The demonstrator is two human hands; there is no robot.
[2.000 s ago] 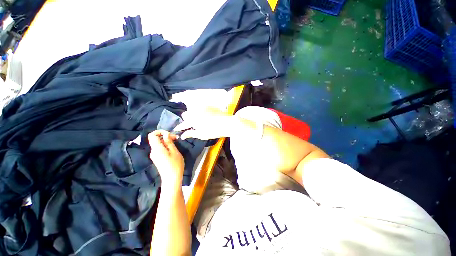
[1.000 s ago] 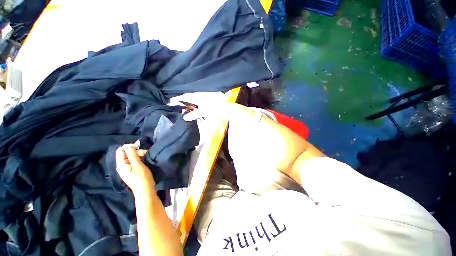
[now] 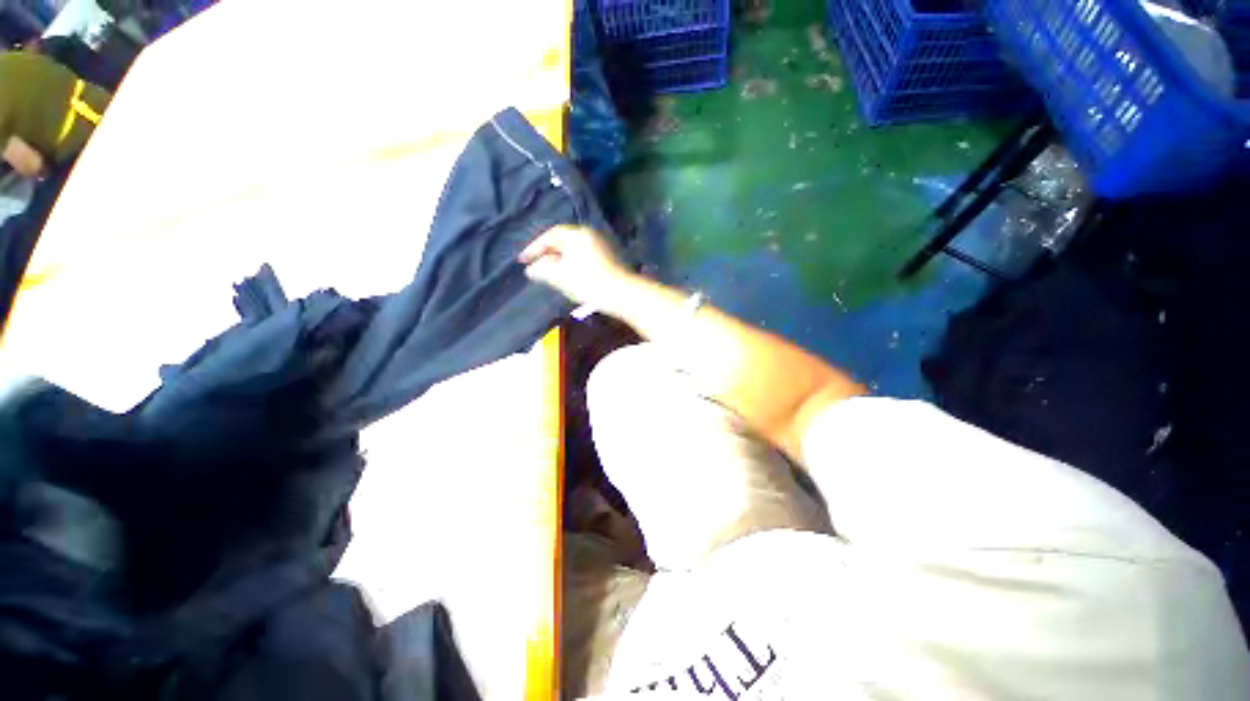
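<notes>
A dark navy garment (image 3: 473,253) lies across the white table, its wide end with a pale stitched line at the yellow-orange edge. My right hand (image 3: 569,267) is over this end, fingers curled against the cloth. Whether it grips the cloth or holds a tool is too washed out to tell. My left hand is not in view. A tangled dark navy garment pile (image 3: 178,534), partly blurred, fills the lower left and joins the garment's other end.
The white table (image 3: 452,534) has a yellow-orange edge beside my legs. Blue crates (image 3: 912,62) stand on the green floor, with another blue crate (image 3: 1117,96) above black bars at upper right. Dark cloth (image 3: 1069,356) lies at right. Part of a person in olive (image 3: 34,103) shows at upper left.
The view has shifted. My right hand has moved from the pile to the garment's wide end. My left hand has gone out of view. The pile has moved away from the near table edge.
</notes>
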